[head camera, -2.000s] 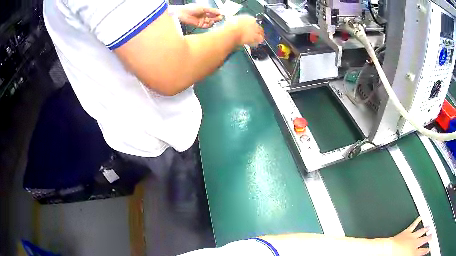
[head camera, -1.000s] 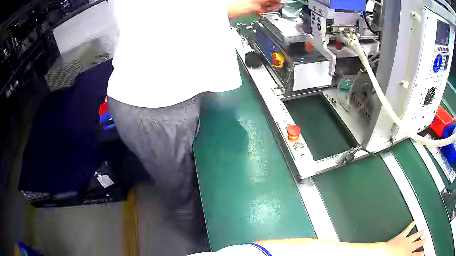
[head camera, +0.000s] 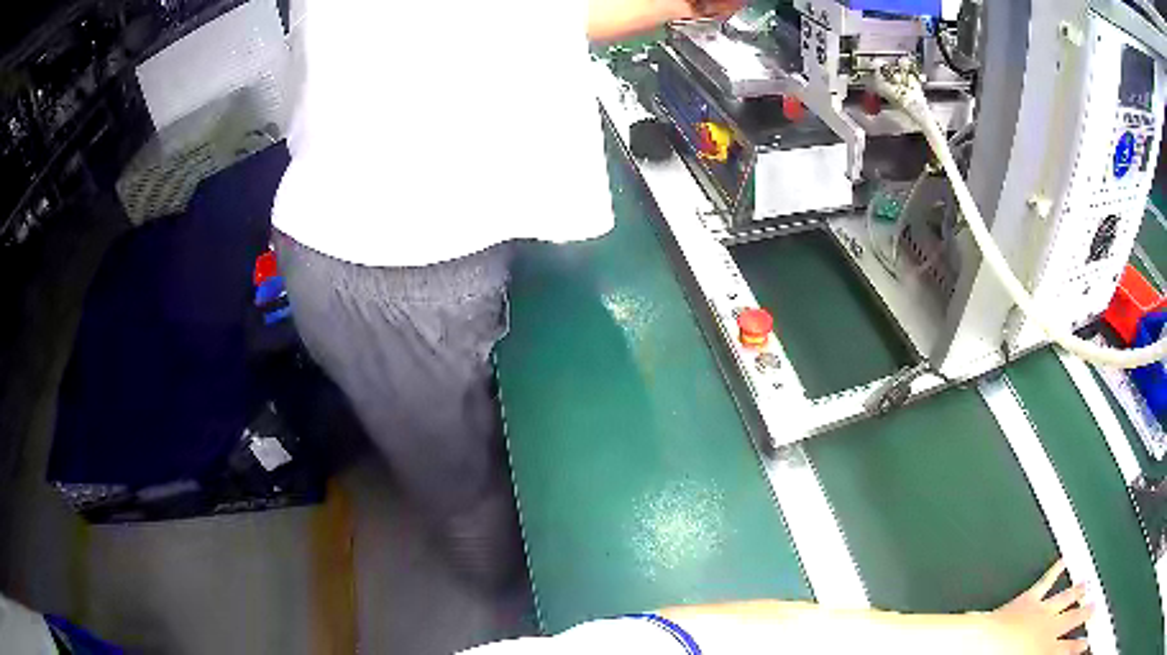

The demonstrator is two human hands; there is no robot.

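Observation:
My left hand (head camera: 1047, 619) is at the lower right, fingers spread, resting at the pale rail (head camera: 1039, 473) beside the green belt (head camera: 934, 512). My forearm crosses the bottom of the view from a white sleeve with a blue stripe. The fingertips reach onto the rail, and no object shows in the hand. Part of the hand is near the bottom edge. My right hand is not in view.
A person in a white shirt (head camera: 442, 141) stands at the green ledge (head camera: 614, 448), one arm towards the bench machine (head camera: 1011, 166). A red stop button (head camera: 754, 328) sits on its white frame. Red bin (head camera: 1131, 305) and blue bin (head camera: 1152, 365) stand right. A dark bench (head camera: 154, 346) is left.
The person moved from leaning near the ledge, both hands visible, to standing upright, with hands mostly out of view. My left hand stays at the rail. A white-and-blue edge appeared at bottom left.

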